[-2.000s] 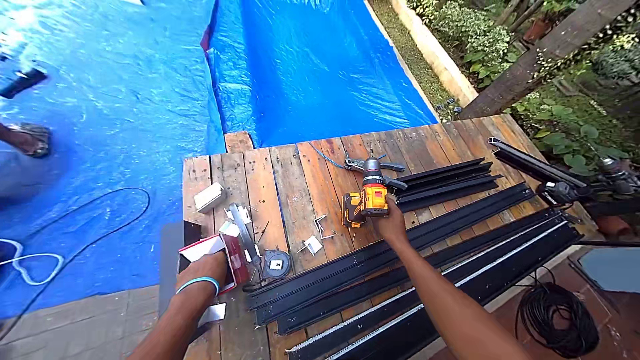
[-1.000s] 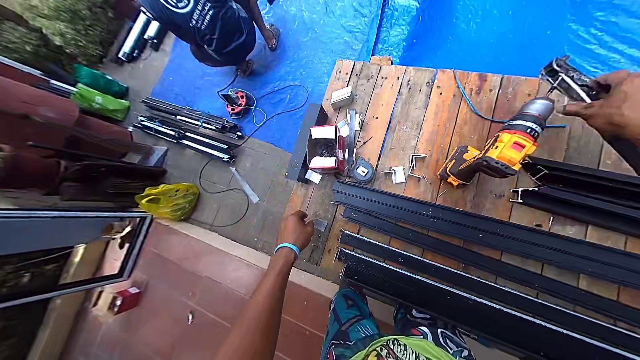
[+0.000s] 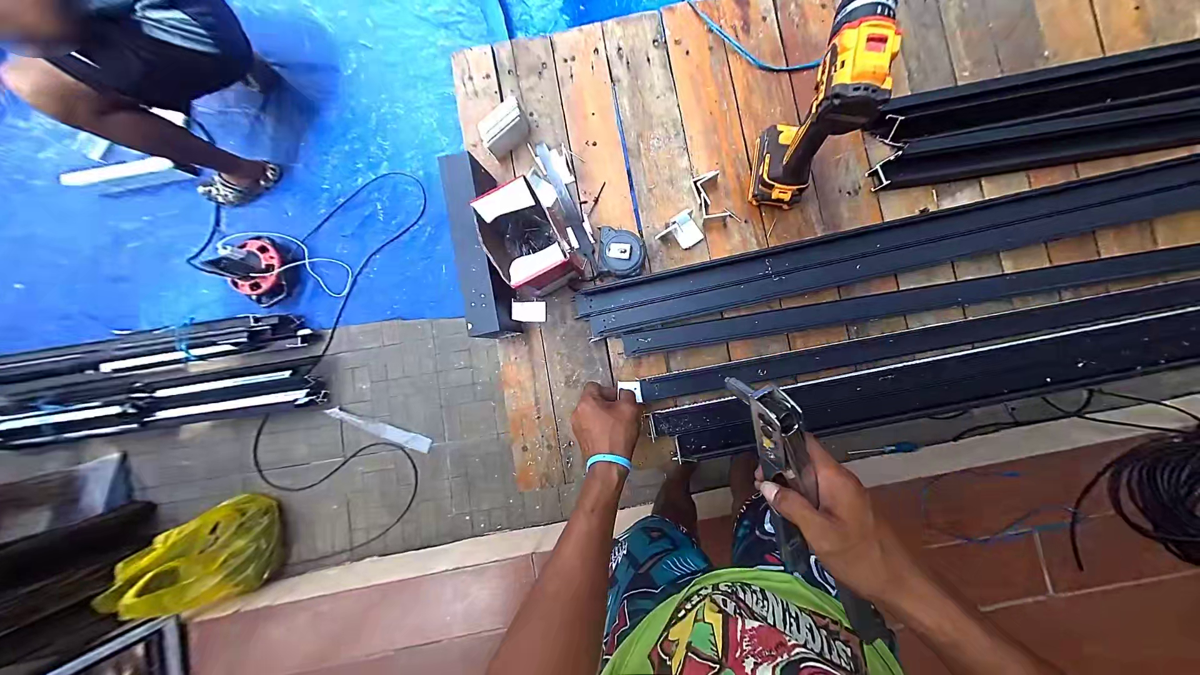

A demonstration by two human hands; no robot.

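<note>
My left hand (image 3: 607, 422) pinches a small white bracket (image 3: 630, 389) at the left end of a black metal profile (image 3: 844, 352). In my right hand (image 3: 825, 506) is a dark metal hand riveter (image 3: 783, 445), held upright over the near profiles, its nose pointing up and left. A yellow and black cordless drill (image 3: 830, 103) rests on the wooden planks near the far edge. An open red and white box (image 3: 525, 234) of small dark fasteners stands left of a tape measure (image 3: 620, 251). Small angle brackets (image 3: 682, 228) lie beside the tape.
Another person (image 3: 159, 84) is on the blue tarp (image 3: 375, 122) at far left, near a red cable reel (image 3: 258, 267). Bundled black profiles (image 3: 159, 394) and a yellow plastic bag (image 3: 202, 558) lie left. Coiled black cable (image 3: 1148, 487) is at right.
My right hand has brought the riveter from beside the drill to in front of my body. My left hand, lately at the near left corner of the planks, is now at the profile's end with the bracket.
</note>
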